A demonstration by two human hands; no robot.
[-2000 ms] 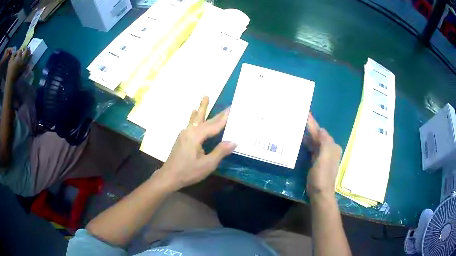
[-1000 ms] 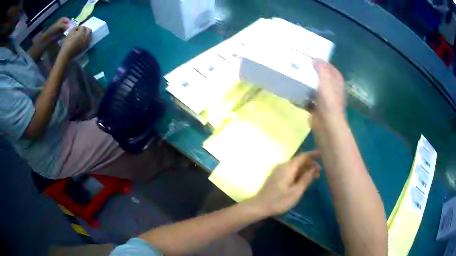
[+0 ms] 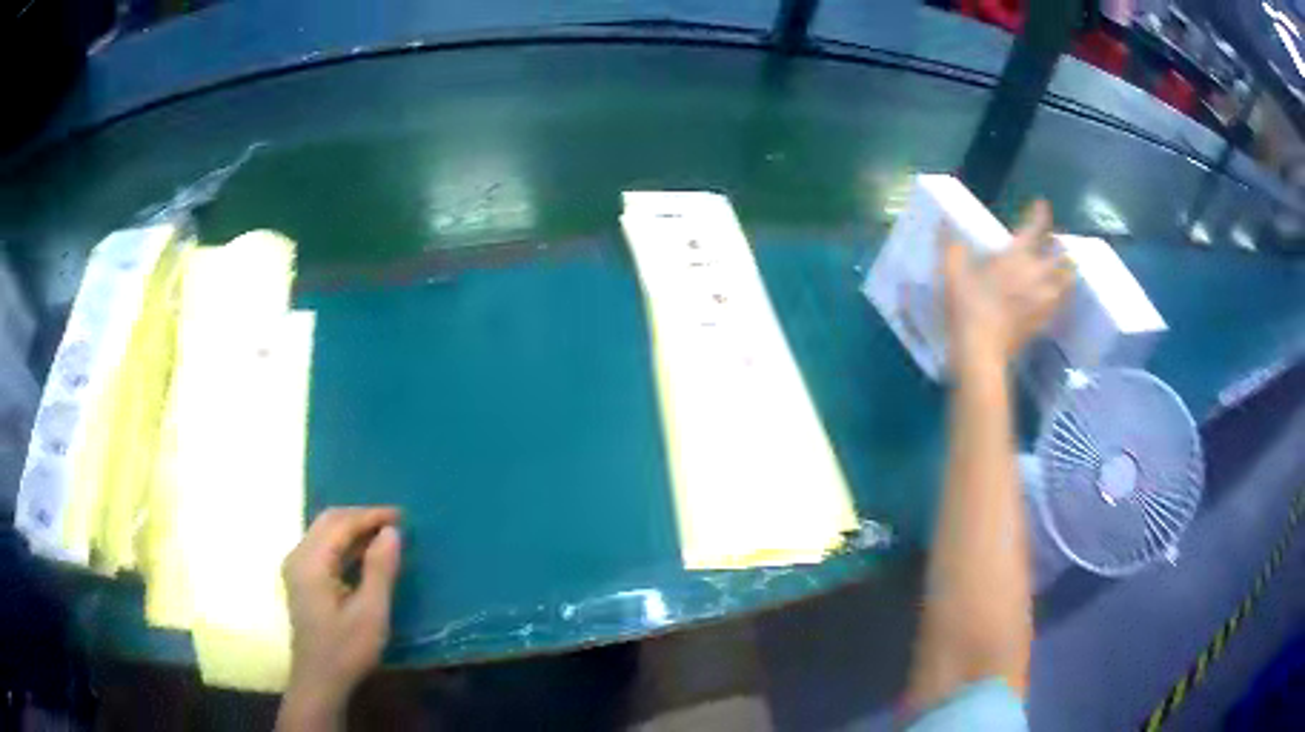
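Observation:
My left hand (image 3: pixel 344 586) is loosely curled with nothing in it, over the lower right edge of the left stack of label sheets (image 3: pixel 236 458) at the table's front edge. My right hand (image 3: pixel 1005 293) reaches to the white boxes at the right, fingers spread. It overlaps a tilted white box (image 3: pixel 906 272); blur hides whether it grips it. Another white box (image 3: pixel 1113 293) stands just right of the hand. The right stack of label sheets (image 3: pixel 737 386), white with yellow edges, lies between my hands.
A white desk fan (image 3: pixel 1121 472) stands at the right, in front of the boxes and close to my right forearm. Clear plastic wrap (image 3: pixel 215 186) lies behind the left stack. The green table (image 3: pixel 487 415) has its front edge just below the sheets. A dark post rises behind the boxes.
The view has swung right. My right hand has left the left stacks, where it held a white box, and is now at the boxes on the right. My left hand is now more curled.

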